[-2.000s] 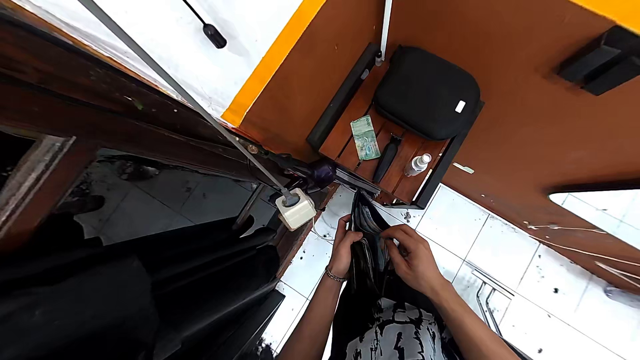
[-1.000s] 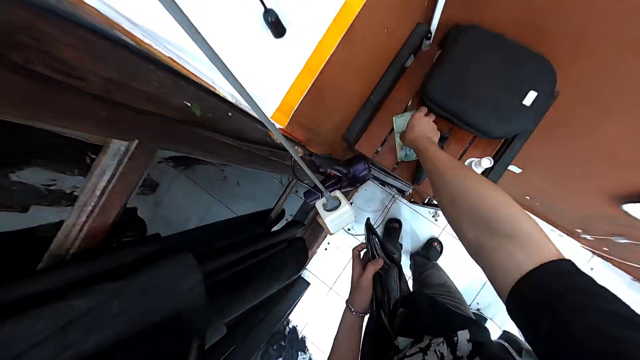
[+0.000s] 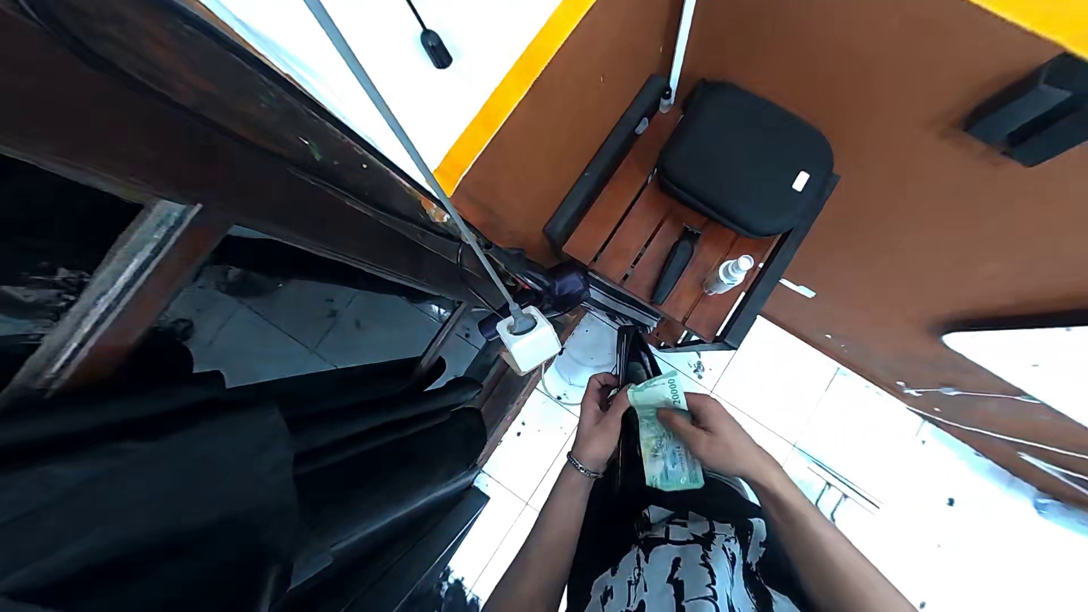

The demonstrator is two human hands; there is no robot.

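My left hand point(image 3: 600, 418), with a bracelet at the wrist, holds an open black wallet or pouch point(image 3: 631, 361) low in front of my body. Its fingertips lie at the left edge of a green banknote point(image 3: 671, 446). My right hand point(image 3: 710, 433) grips that banknote from the right, thumb on top, against the black item. Beyond the hands, on a slatted wooden seat point(image 3: 633, 225), lie a black hair clipper point(image 3: 677, 265) and a small clear spray bottle point(image 3: 728, 274).
A black cushion point(image 3: 748, 157) rests at the back of the seat. To the left are a white power socket point(image 3: 529, 338) on a grey cable, a purple hair dryer point(image 3: 563, 287) and black draped material point(image 3: 153, 501). White floor tiles point(image 3: 773, 357) show below the brown wall.
My right hand has come back from the seat with the banknote, which lay there beside the clipper two seconds ago. The banknote is now at the wallet or pouch in my left hand.
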